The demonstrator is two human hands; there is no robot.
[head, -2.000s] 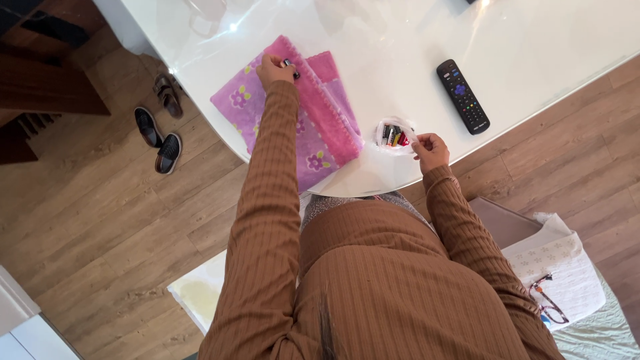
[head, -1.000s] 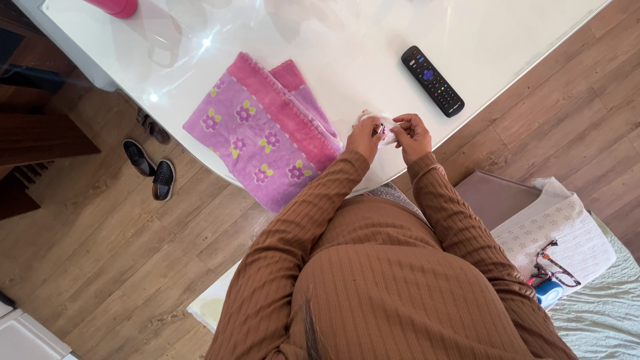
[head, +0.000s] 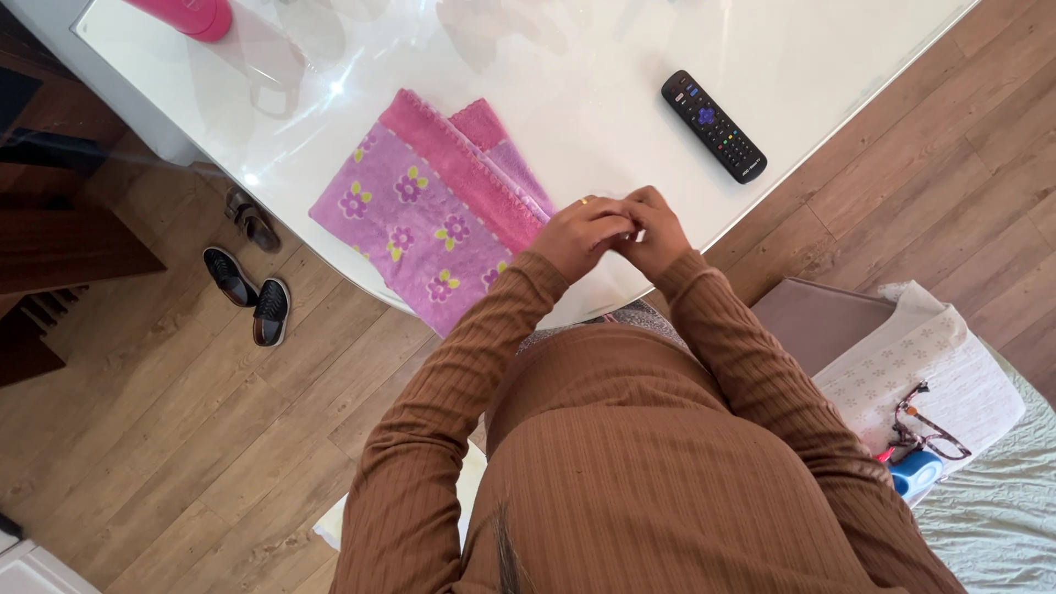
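Note:
My left hand point(head: 580, 235) and my right hand point(head: 656, 231) meet at the table's near edge, fingers bent and touching. Between them they close around something small that their fingers almost wholly hide; a pale bit shows near the fingertips. Just left of my left hand lies a folded purple and pink towel point(head: 421, 223) with a flower pattern, its near corner hanging over the edge. A black remote control point(head: 714, 126) lies on the white table beyond my right hand.
The glossy white table point(head: 594, 82) has a pink bottle point(head: 194, 16) at its far left. Shoes point(head: 271, 312) stand on the wooden floor at left. At right, eyeglasses point(head: 928, 429) and a blue object point(head: 916, 473) rest on a white patterned cloth point(head: 887, 363).
My left hand has moved from the towel to my right hand. The small clear bag with colourful pieces, visible two seconds ago beside my right hand, is now hidden from view.

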